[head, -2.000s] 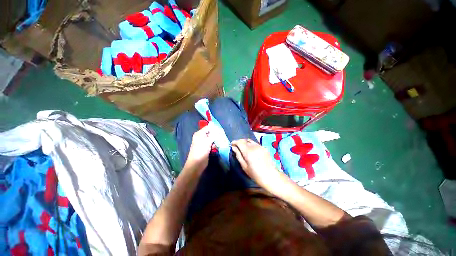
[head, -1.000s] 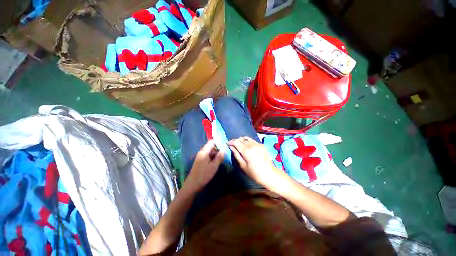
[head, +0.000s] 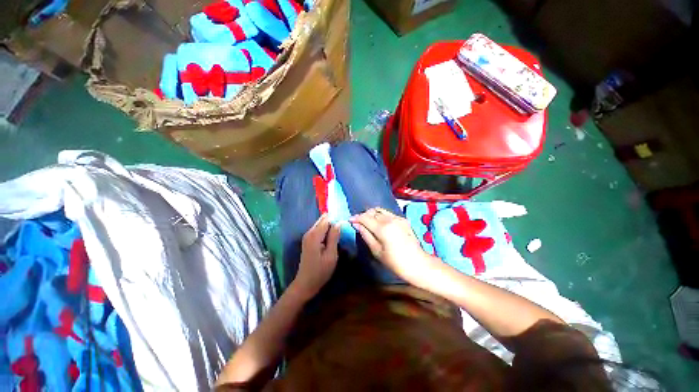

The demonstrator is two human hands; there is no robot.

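A light blue plush piece (head: 336, 200) with a red bow lies folded narrow on the lap, seen edge-on, its far end pointing away between the knees. My left hand (head: 318, 249) pinches its near part from the left, fingertips on the edge. My right hand (head: 385, 240) is close beside it on the right, thumb and forefinger together at the same edge. The fingertips of both hands nearly meet. Whether a small tool is in the right hand cannot be told.
A torn carton (head: 253, 142) with plush pieces stands ahead left. A woven sack (head: 184, 253) of loose pieces is at left. A red stool (head: 490, 142) at right bears a pencil case (head: 507, 73), paper (head: 449, 92) and pen (head: 452, 121). Finished-looking pieces (head: 474, 237) lie by the right leg.
My left hand has moved nearer the lap and back along the piece, uncovering more of the red bow. My right hand has stayed at the edge. The view has shifted slightly.
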